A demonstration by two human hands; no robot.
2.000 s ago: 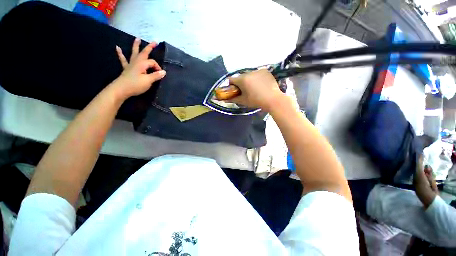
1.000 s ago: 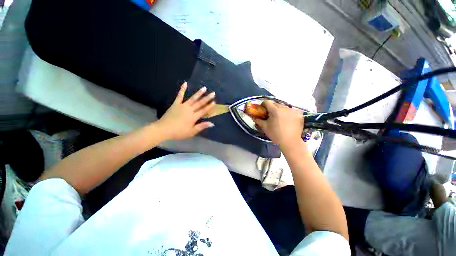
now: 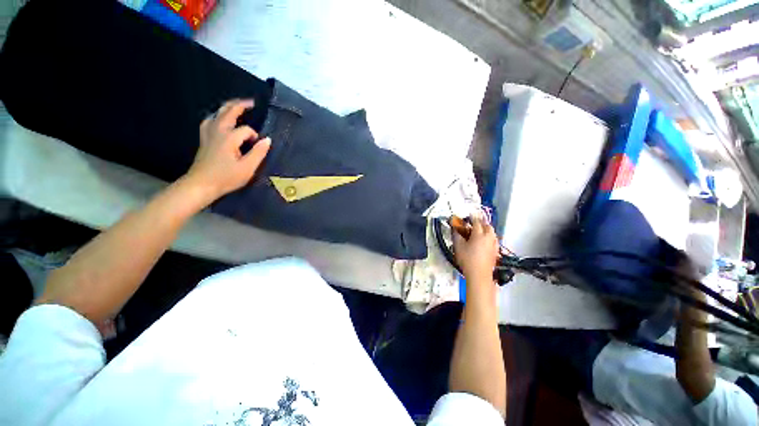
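Note:
A dark grey-navy garment [image 3: 333,158] lies over the right part of the black padded buck [image 3: 125,91], its waistband to the left. A yellow-tan triangular piece [image 3: 310,186] shows on its upper face. My left hand [image 3: 229,151] is over the buck beside the waistband, fingers curled and apart; whether the fingertips touch cloth is unclear. My right hand [image 3: 476,245] grips the orange-brown handle of the steam iron [image 3: 445,241], at the crumpled off-white rest cloth [image 3: 429,279] past the garment's right end. The iron's sole is mostly hidden.
A white-covered table [image 3: 349,42] lies under the buck. Black hoses [image 3: 541,266] run right from the iron. A second white table [image 3: 549,158], a blue support arm [image 3: 628,150] and a navy padded form [image 3: 620,250] are on the right, with another person's arm [image 3: 692,349] beside them.
The iron has moved off the garment, right and towards me, onto the rest cloth area. My left hand has moved left off the yellow-tan piece, which now shows fully. The view has shifted.

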